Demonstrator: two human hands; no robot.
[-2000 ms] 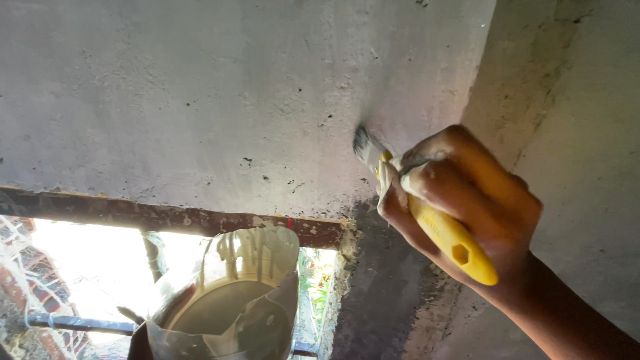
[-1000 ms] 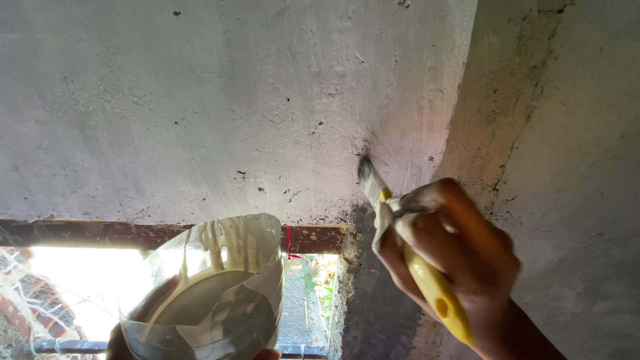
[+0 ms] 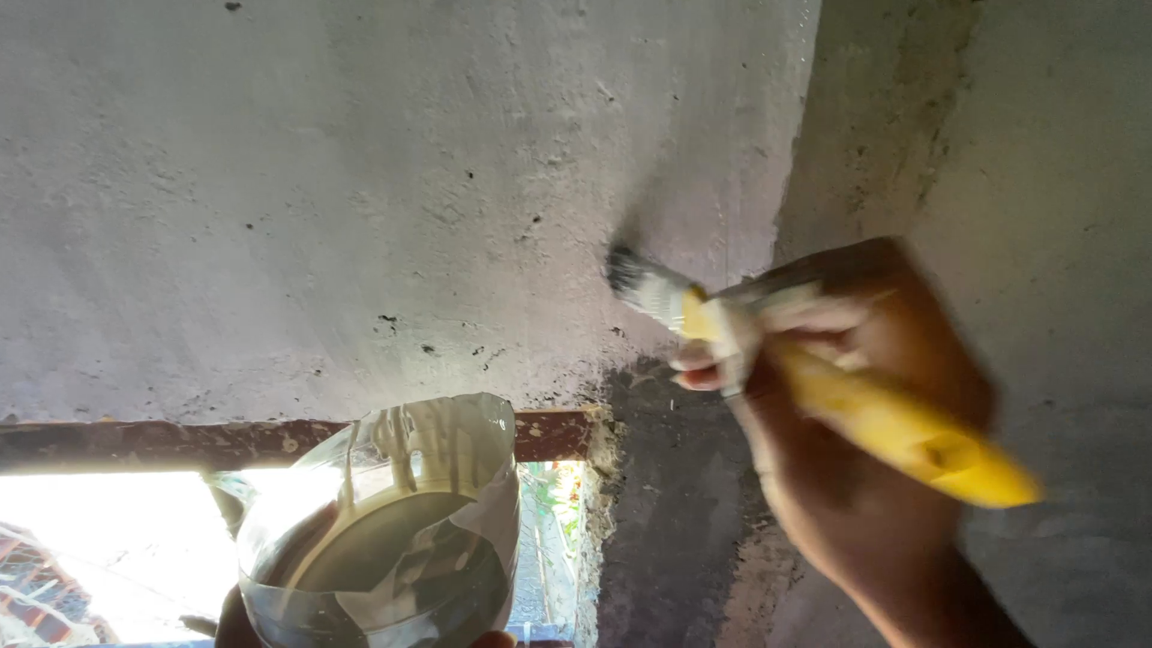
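My right hand (image 3: 864, 396) grips a paintbrush with a yellow handle (image 3: 900, 432), its dark bristles (image 3: 623, 270) against the pale painted wall (image 3: 405, 180). Hand and brush are blurred, and paint smears mark the fingers. At the lower left, my left hand (image 3: 236, 621) holds a cut clear plastic container (image 3: 387, 540) from beneath; only small parts of that hand show. Pale paint lies in the container, and drips run down its inner wall. The container is below and to the left of the brush.
Behind the container is a window opening with a reddish-brown frame bar (image 3: 180, 443) along its top. A bare dark grey strip (image 3: 670, 513) of wall runs beside the opening. At the right, a brownish band (image 3: 873, 117) borders another grey wall surface (image 3: 1062, 270).
The brush has stayed on the wall near the same corner, its handle now tilted flatter than one second ago. The container has shifted slightly right against the window since two seconds ago.
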